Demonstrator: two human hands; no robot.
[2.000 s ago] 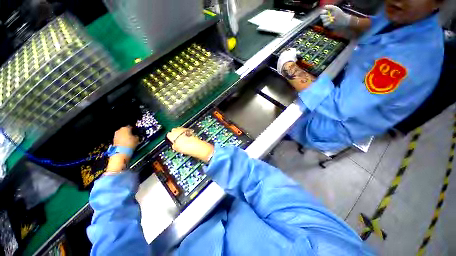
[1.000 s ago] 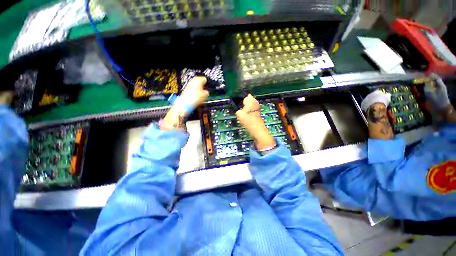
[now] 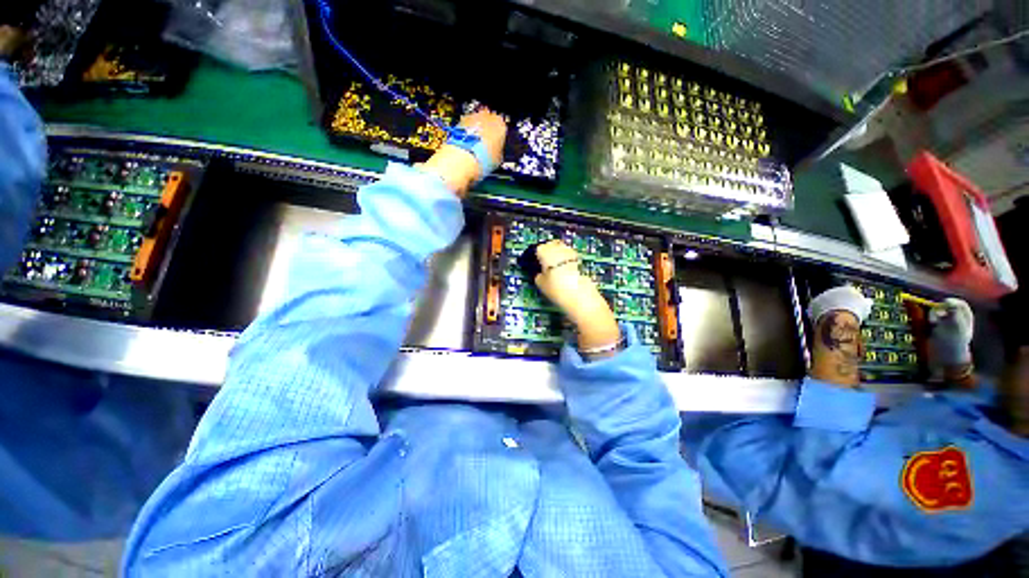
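A black carrier with orange end bars holds green circuit boards on the line in front of me. My right hand is over the upper left part of the boards, with black coverings on its fingertips; whether it holds a part cannot be told. My left hand, with a light blue wrist strap, is at the black bin, between the yellow components and the white components. Its fingertips are hidden, so a held part cannot be seen.
Clear trays of yellow-topped parts stand right of the bin. Another carrier lies left. At right, a neighbouring worker's gloved hands are at a further carrier. A red box and white paper lie behind. A blue cord crosses the bin.
The view has turned and shifted. My left hand still reaches to the bin, nearer the border of the yellow and white parts. My right hand has moved lower, onto the boards' upper left.
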